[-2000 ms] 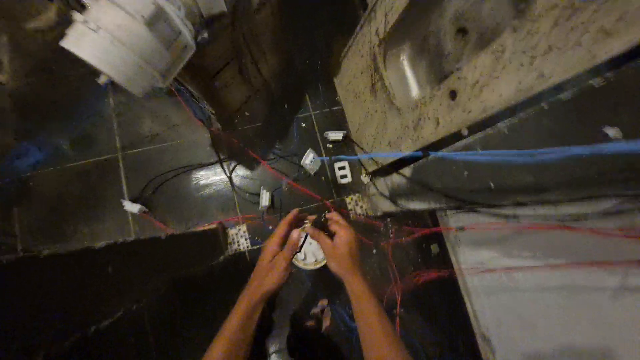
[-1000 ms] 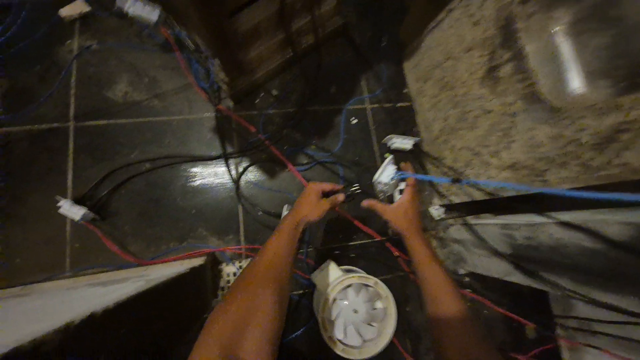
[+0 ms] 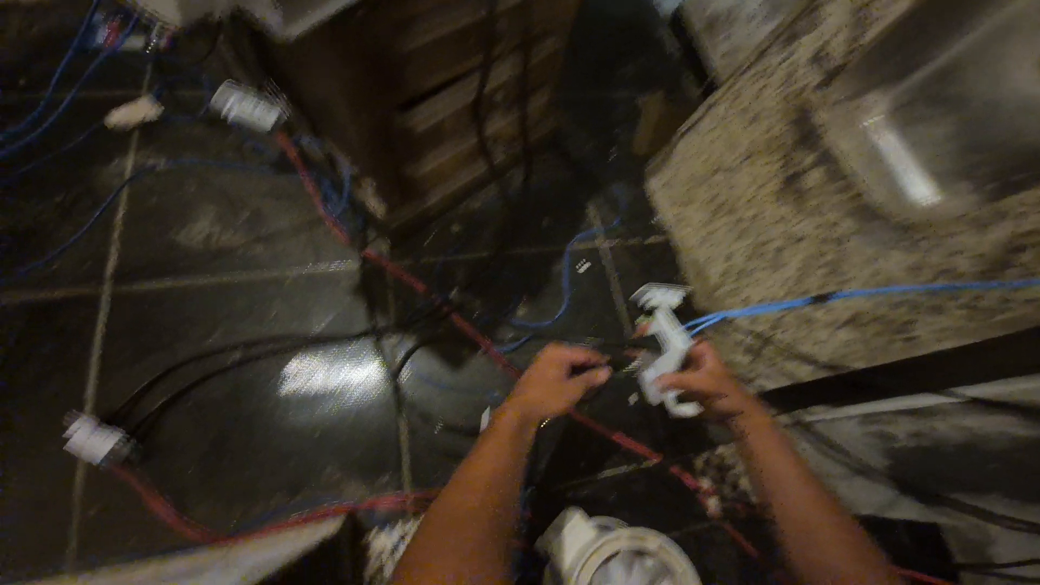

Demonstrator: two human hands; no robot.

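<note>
My right hand (image 3: 707, 380) grips a white plastic electrical fitting (image 3: 668, 349), with blue wires (image 3: 764, 309) running from it toward the right edge. Just left of it, my left hand (image 3: 565, 378) has thumb and fingertips brought together at the end of a dark cable; blur hides how firmly it is held. A red cable (image 3: 459, 321) crosses the dark tiles diagonally and passes beneath my hands. Below them, at the bottom edge, is a round white fan housing (image 3: 626, 556), partly cut off.
White connectors lie on the tiles at left (image 3: 96, 439) and upper left (image 3: 248, 106), joined to red cables. A speckled stone slab (image 3: 756, 236) with a metal basin (image 3: 967, 122) fills the upper right. A slatted wooden piece (image 3: 479, 106) stands at top centre. Black cables (image 3: 236, 345) cross the floor.
My hands have moved from the round fan housing to the white fitting with blue wires, which my right hand now grips. The view has shifted and come closer to the floor.
</note>
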